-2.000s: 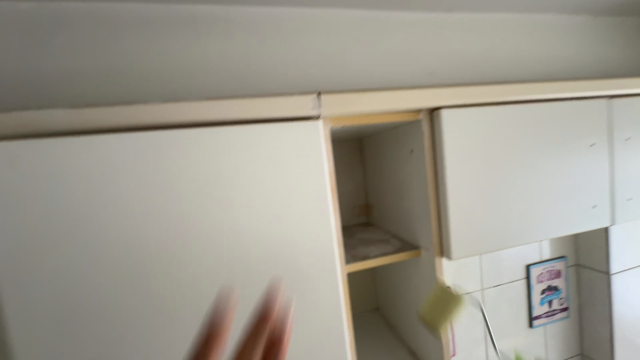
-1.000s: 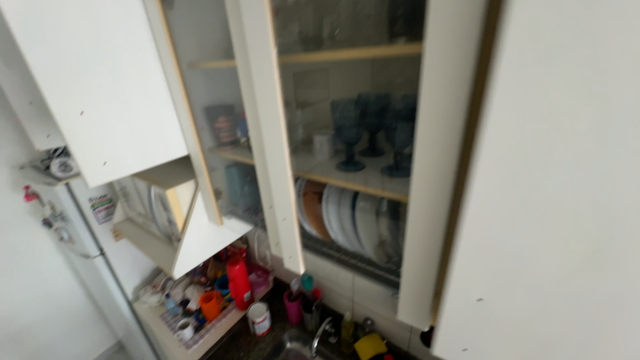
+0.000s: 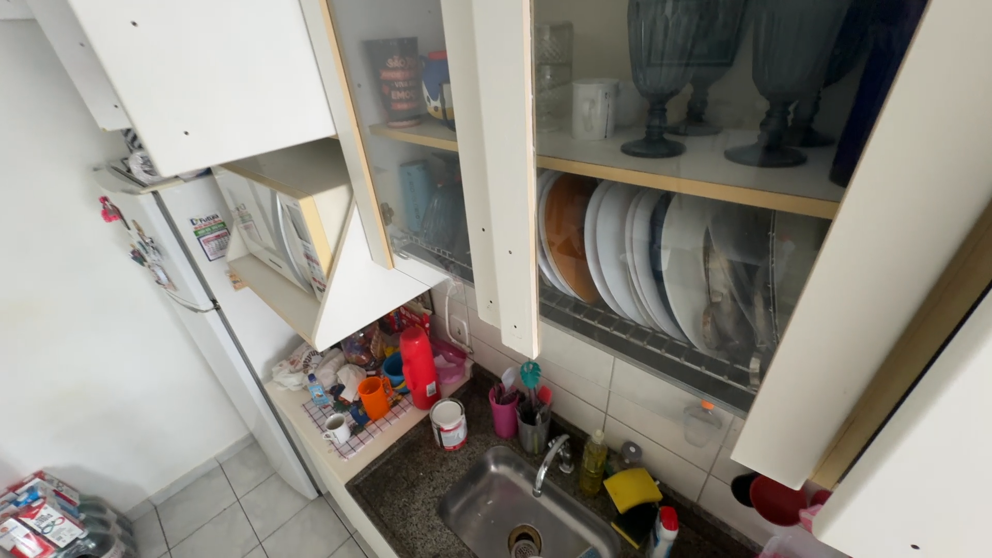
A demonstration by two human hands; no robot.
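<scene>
Neither of my hands shows in the head view now. A wall cabinet with glass doors (image 3: 515, 256) hangs across the upper right. Behind the glass, dark goblets (image 3: 655, 77) and a white mug (image 3: 594, 108) stand on the upper shelf, and plates (image 3: 612, 252) stand on edge in a wire rack (image 3: 620, 325) below. Under the cabinet is a steel sink (image 3: 496, 496) with a curved faucet (image 3: 552, 465). A yellow sponge (image 3: 632, 490) and a bottle of yellow liquid (image 3: 594, 465) are beside it.
A red thermos (image 3: 419, 368), an orange mug (image 3: 375, 398) and a can (image 3: 449, 425) stand left of the sink. A microwave (image 3: 283, 232) sits on a wall shelf beside the refrigerator (image 3: 225, 333). Packed bottles (image 3: 70, 515) lie on the tiled floor. A white cabinet door (image 3: 922, 449) fills the right edge.
The view has swung widely from closed cabinet fronts and an open shelf niche to the glass-fronted cabinet and sink. The blurred hand seen two seconds ago is out of view.
</scene>
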